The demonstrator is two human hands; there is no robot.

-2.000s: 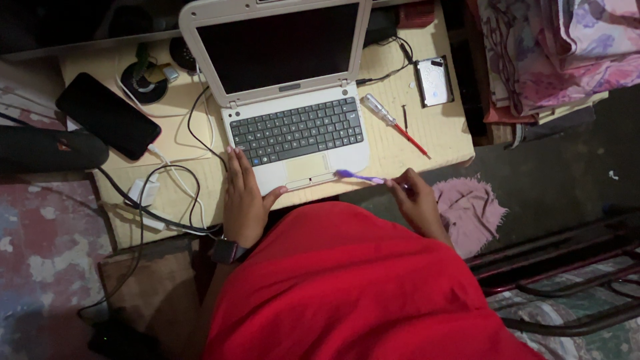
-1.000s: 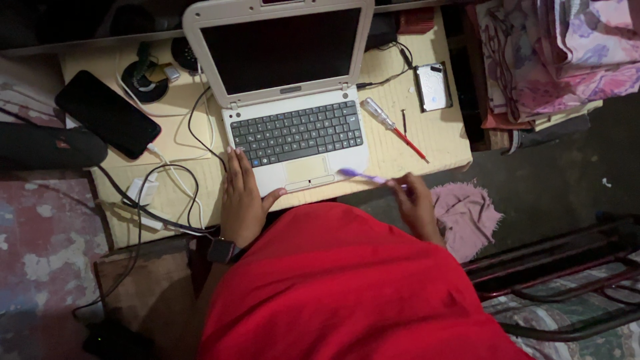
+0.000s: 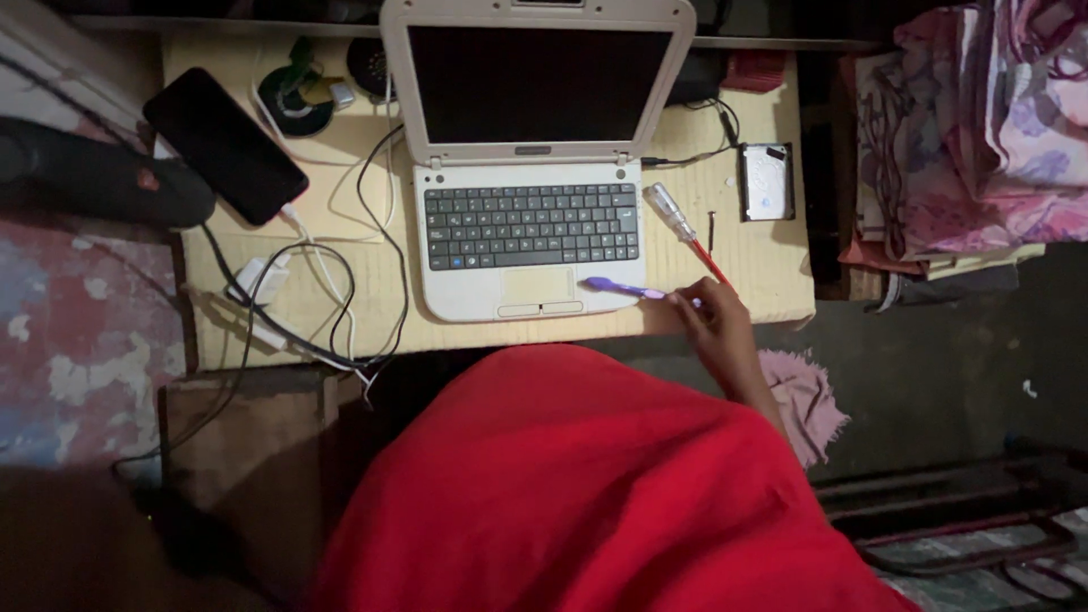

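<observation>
A small white laptop (image 3: 459,297) stands with its lid raised on a pale wooden table (image 3: 769,272); its screen is dark. My right hand (image 3: 718,323) holds a purple toothbrush (image 3: 625,289) by the handle, the head lying over the right part of the palm rest beside the touchpad. Just above that hand lies a screwdriver (image 3: 673,212) with a clear handle and red shaft, partly hidden by my fingers. A thin dark screw or bit (image 3: 711,231) lies beside it. My left hand is out of sight.
Left of the laptop lie a black smartphone (image 3: 225,144) on a white cable, a white charger (image 3: 257,280), tangled black cords and a round black object (image 3: 293,102). A hard drive (image 3: 767,183) lies at the right. A dark speaker (image 3: 102,174) and folded cloth (image 3: 977,153) flank the table.
My left hand, earlier resting on the laptop's lower left corner, has gone out of view. My right hand has moved up toward the screwdriver, still holding the toothbrush.
</observation>
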